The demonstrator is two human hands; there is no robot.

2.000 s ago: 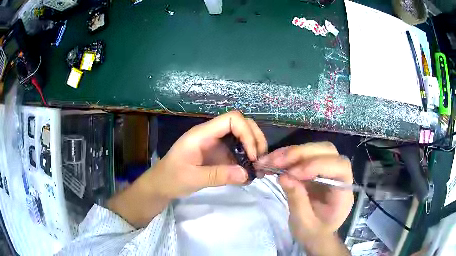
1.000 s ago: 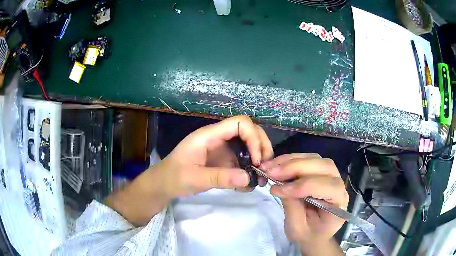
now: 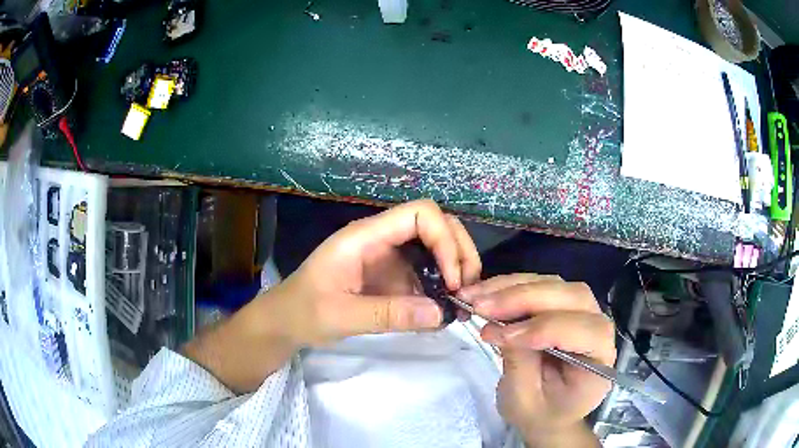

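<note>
My left hand (image 3: 377, 276) holds a small black watch case (image 3: 435, 284) between its thumb and fingers, just below the bench edge. The fingers hide much of the case. My right hand (image 3: 554, 337) grips thin silver tweezers (image 3: 578, 360), which slant from lower right to upper left. Their tip reaches the case beside my left fingertips. What the tip touches is too small to tell.
The worn green bench (image 3: 368, 96) bears yellow-edged batteries (image 3: 137, 121) at left, red-and-white stickers (image 3: 565, 56), white paper (image 3: 679, 114) and a green tool (image 3: 779, 166) at right. A white foam tray (image 3: 92, 254) with watch parts stands lower left; a black cable (image 3: 653, 367) hangs lower right.
Compared with two seconds ago, the tweezers slant more steeply and show less blur. The bench has shifted slightly in view. My left hand still holds the case.
</note>
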